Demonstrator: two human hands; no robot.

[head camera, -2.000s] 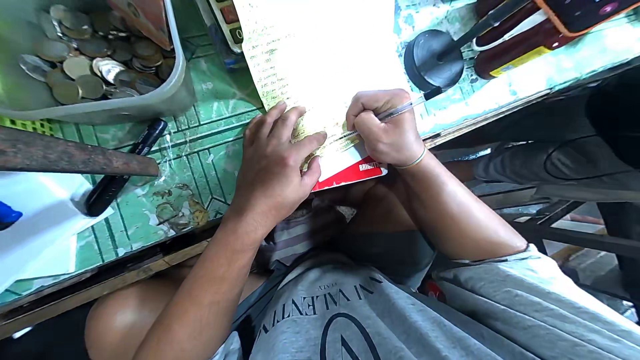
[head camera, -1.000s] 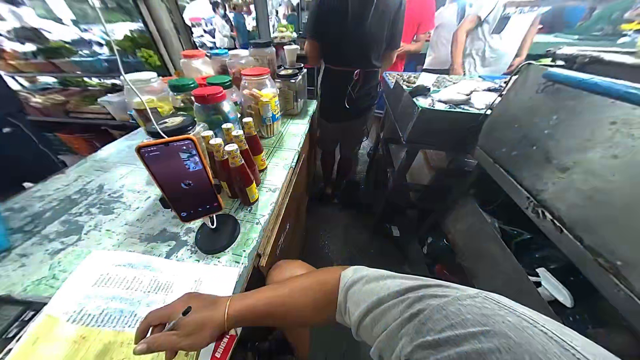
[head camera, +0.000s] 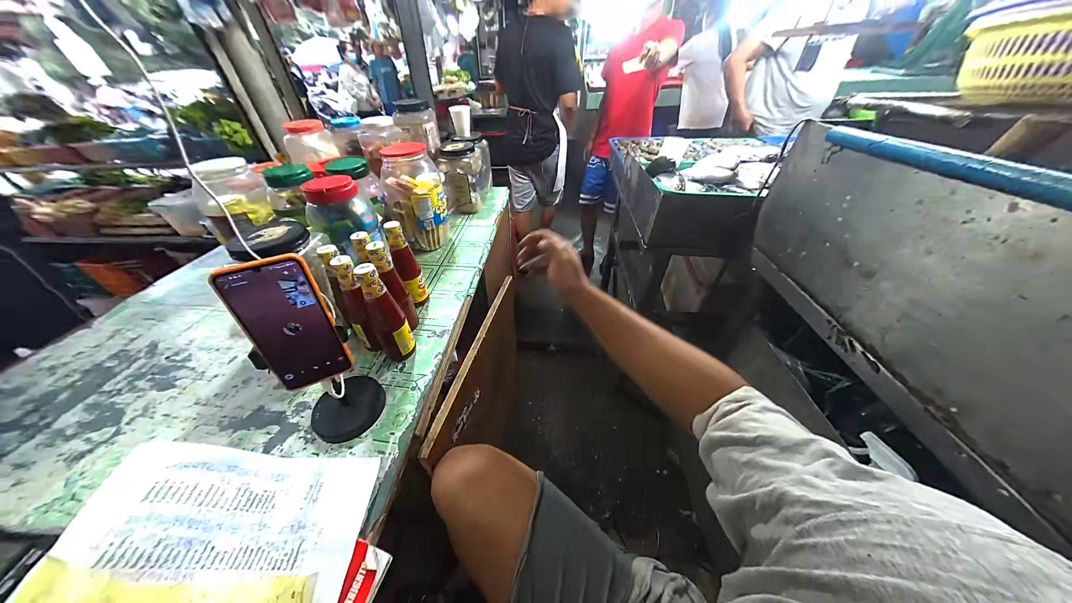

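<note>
My right hand (head camera: 551, 258) is stretched forward over the aisle, fingers curled, just past the top edge of a wooden door panel (head camera: 481, 373) that stands out from the counter's side. A thin pale streak shows at the fingers; blur hides whether it is a pen. My left hand is out of view. Handwritten sheets (head camera: 226, 502) lie at the counter's near edge over a red-and-white item (head camera: 362, 574). Behind them a phone in an orange case (head camera: 283, 322) leans on a stand with a round black base (head camera: 347, 409).
Red sauce bottles (head camera: 387, 314) and lidded jars (head camera: 416, 201) stand along the green-topped counter (head camera: 109, 360). Fish lie on a tray (head camera: 720, 167) above a dark stand. A metal panel (head camera: 930, 251) with a blue bar borders the aisle's right side. Several people stand ahead.
My right hand has left the papers and moved forward over the aisle. The wooden panel now stands out from the counter's side. The view has swung up from the papers since the earliest frame.
</note>
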